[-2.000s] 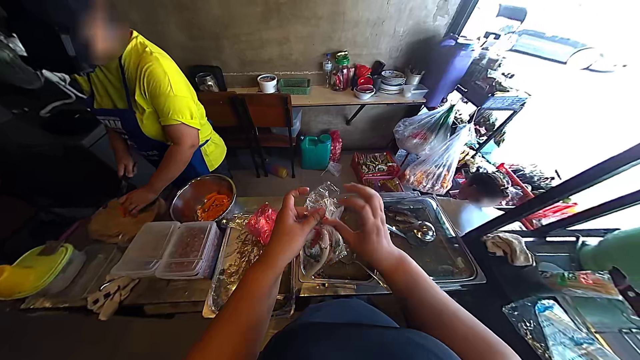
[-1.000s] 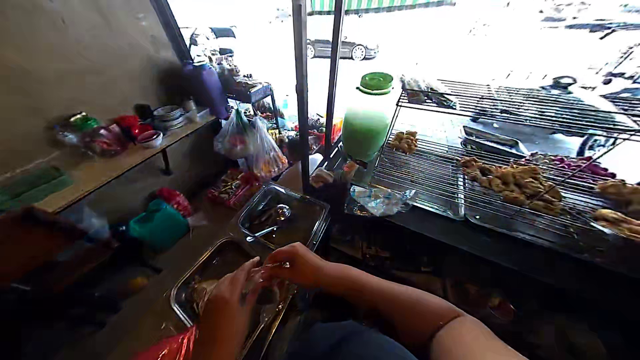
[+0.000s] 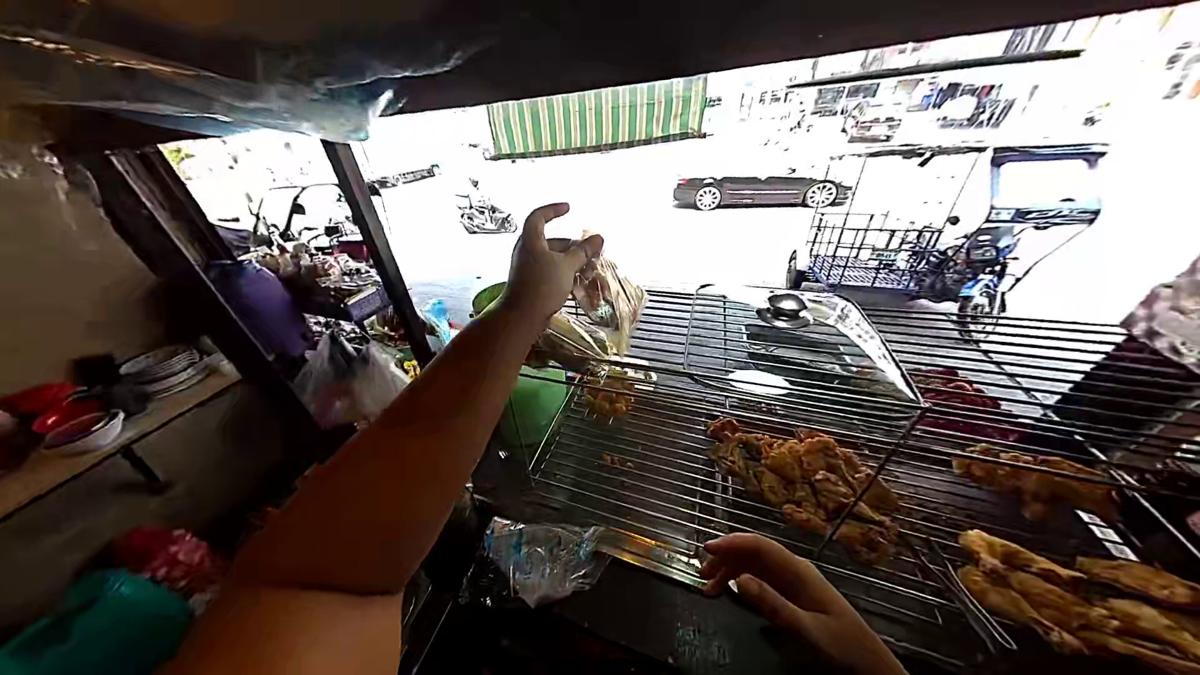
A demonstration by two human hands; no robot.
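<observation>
My left hand point(image 3: 548, 267) is stretched out over the left end of a wire rack point(image 3: 656, 375), its fingers closed on a plastic bag point(image 3: 607, 298) with something inside. Below that hand a green container point(image 3: 532, 403) is partly hidden by my arm. My right hand point(image 3: 764, 581) rests low at the rack's front edge, beside a metal tray edge point(image 3: 647, 553); whether it grips anything is unclear. Fried chicken pieces point(image 3: 806, 469) lie under the rack's wires, and more fried pieces point(image 3: 1078, 586) are at the lower right. A clear lid with a knob point(image 3: 786, 307) sits on the rack.
A crumpled plastic bag point(image 3: 546, 561) lies before the tray. Metal tongs point(image 3: 970, 600) lean near the lower right. At left are a dark post point(image 3: 375, 244), a purple container point(image 3: 258, 309) and a shelf point(image 3: 178, 403) with bowls. A tricycle point(image 3: 975, 253) and a car stand outside.
The view has swung right, from the trays to the rack. My hands, together over a tray before, are now apart; the left is raised with a plastic bag, the right at the rack's front edge.
</observation>
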